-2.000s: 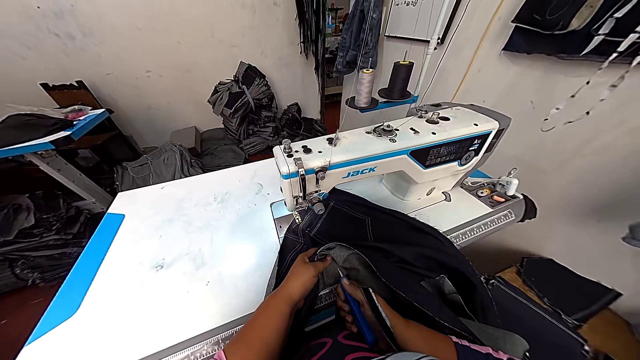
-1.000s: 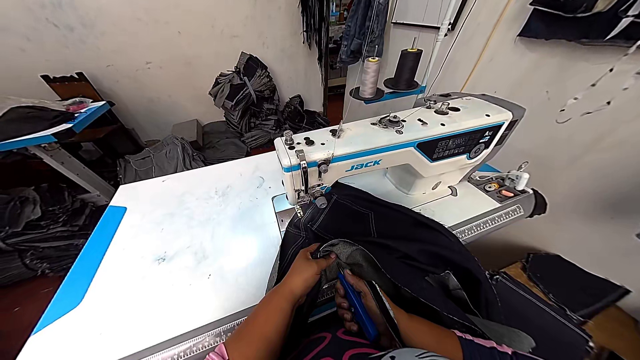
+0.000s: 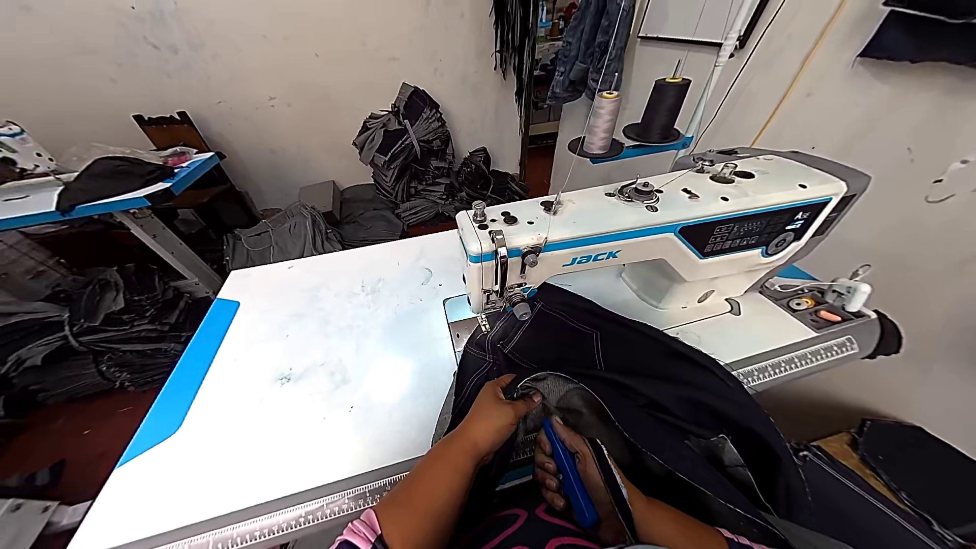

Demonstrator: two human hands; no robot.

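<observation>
Dark denim trousers (image 3: 648, 366) with pale stitching lie bunched over the front of the table, one part under the needle area of a white Jack sewing machine (image 3: 656, 229). My left hand (image 3: 496, 415) pinches the garment's turned-back edge, where the grey inside shows. Close beside it on the right, my right hand (image 3: 568, 465) is closed around a blue-handled tool (image 3: 570, 476), its tip hidden at the cloth. A narrow dark strip with a pale edge (image 3: 614, 488) runs over the right hand and wrist.
The white sewing table (image 3: 320, 343) has a ruler strip (image 3: 305, 515) along its front edge. Thread cones (image 3: 602, 126) stand behind the machine. A small parts tray (image 3: 820, 309) sits at right. Bundled dark cloth (image 3: 412, 152) is piled by the wall, and another table (image 3: 114, 198) stands at left.
</observation>
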